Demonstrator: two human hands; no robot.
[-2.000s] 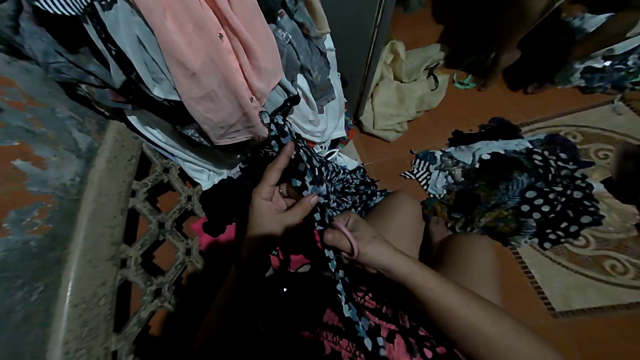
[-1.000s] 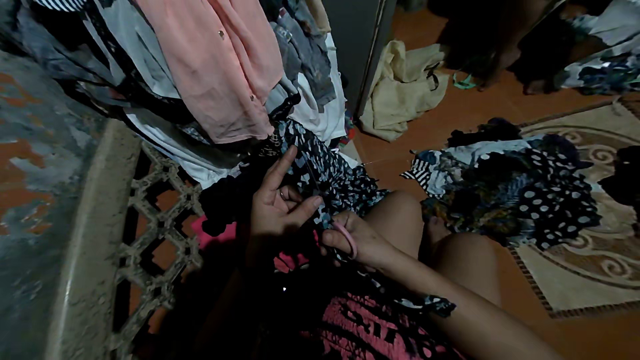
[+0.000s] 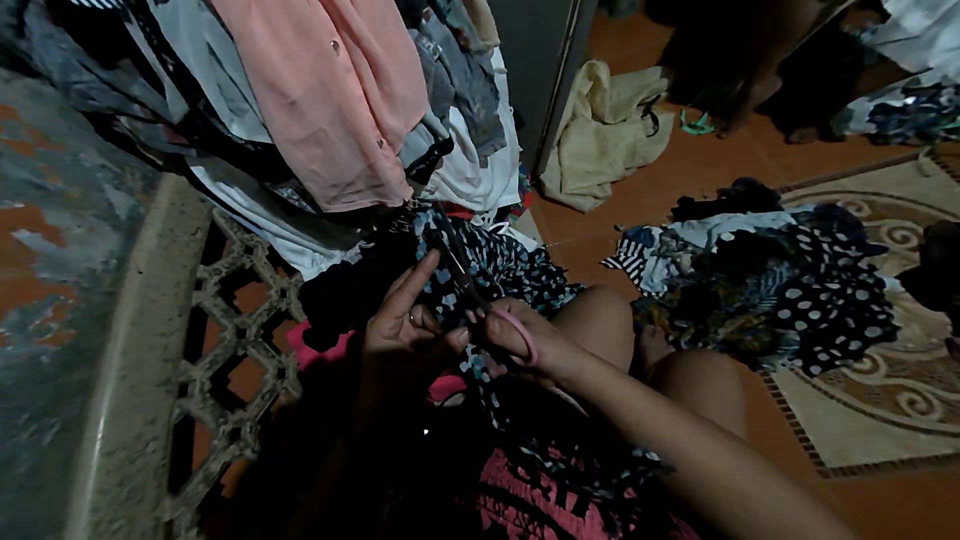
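Note:
My right hand (image 3: 517, 334) holds a pair of scissors (image 3: 463, 277) by its pink handle loops, with the dark blades pointing up and away over the cloth. My left hand (image 3: 412, 319) holds a black fabric with a white and blue-grey pattern (image 3: 442, 296), its index finger stretched along the cloth beside the blades. More black-and-white patterned fabric (image 3: 510, 259) lies bunched beyond the hands. A strip of the patterned cloth (image 3: 480, 375) hangs below them over my lap. Whether the blades are apart is hard to tell in the dim light.
Hung clothes with a pink buttoned garment (image 3: 330, 97) are above left, over a pierced lattice (image 3: 240, 360). A dark pile of fabric pieces (image 3: 750, 277) lies on the patterned floor tiles at right. A cream cloth (image 3: 607, 135) lies beyond. Another person's feet (image 3: 802, 135) show at top right.
The scissors' blades now show extended over the cloth. A patterned strip that hung long below my hands two seconds ago later lay across my lap towards the right.

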